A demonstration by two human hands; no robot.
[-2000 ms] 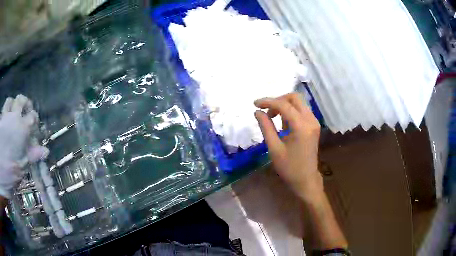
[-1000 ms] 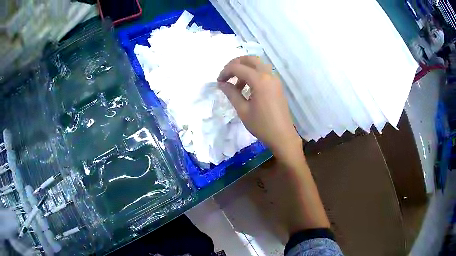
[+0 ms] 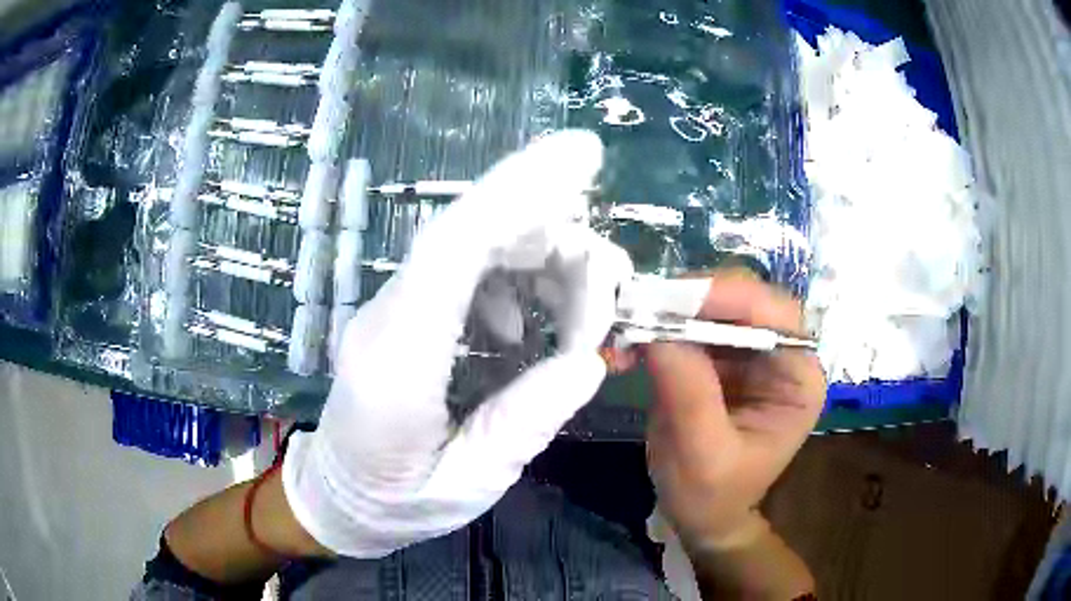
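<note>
My gloved left hand and my bare right hand meet in front of me, above the bench edge. Between their fingertips is a thin rod part with a white sleeve and a metallic tip pointing right. A small white slip lies against the rod at my right fingertips. The glove's fingers curl around the rod's left end, which they hide. Rows of rod parts with long white ends lie in a clear tray behind and left of my hands. A heap of white slips fills a blue basket at the right.
A white sheet stack stands at the far right, beside the basket. A brown cardboard box is below the bench edge at the lower right. Blue baskets show at the left edge and below the bench at lower left.
The view has swung left. My right hand has left the slip heap and met my gloved left hand, now central. A rod part and a slip now show between them.
</note>
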